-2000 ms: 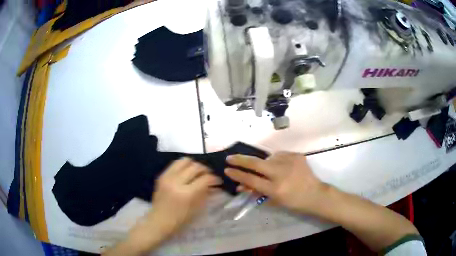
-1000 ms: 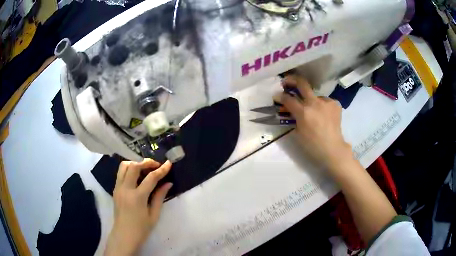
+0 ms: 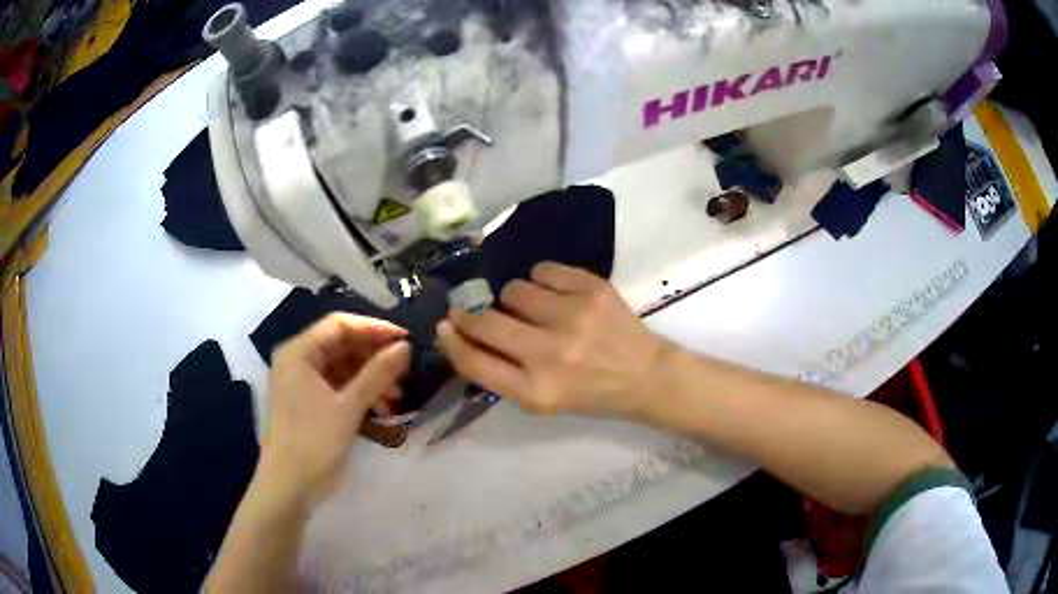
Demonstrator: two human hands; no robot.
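A dark curved cut piece (image 3: 569, 226) lies under the presser foot area of the sewing machine, spreading to both sides of it. My left hand (image 3: 319, 400) is left of the needle, thumb and fingertips pinched on small dark cloth; whether it is a label or the piece's edge I cannot tell. My right hand (image 3: 557, 342) is just right of it, fingertips on the dark cloth beside the grey block (image 3: 470, 295). Thread snips (image 3: 461, 418) are held under the right hand, blades pointing down-left. The needle point is hidden.
The white HIKARI machine head (image 3: 522, 116) stands over the work. Another dark cut piece (image 3: 186, 476) lies at left, and more dark cloth (image 3: 203, 197) lies behind the head. Small dark labels (image 3: 748, 174) sit under the arm. A printed ruler (image 3: 882, 325) runs along the front edge.
My right hand has moved left from under the machine arm to the needle area, with the snips still in it. My left hand now pinches small dark cloth. The camera view has shifted slightly.
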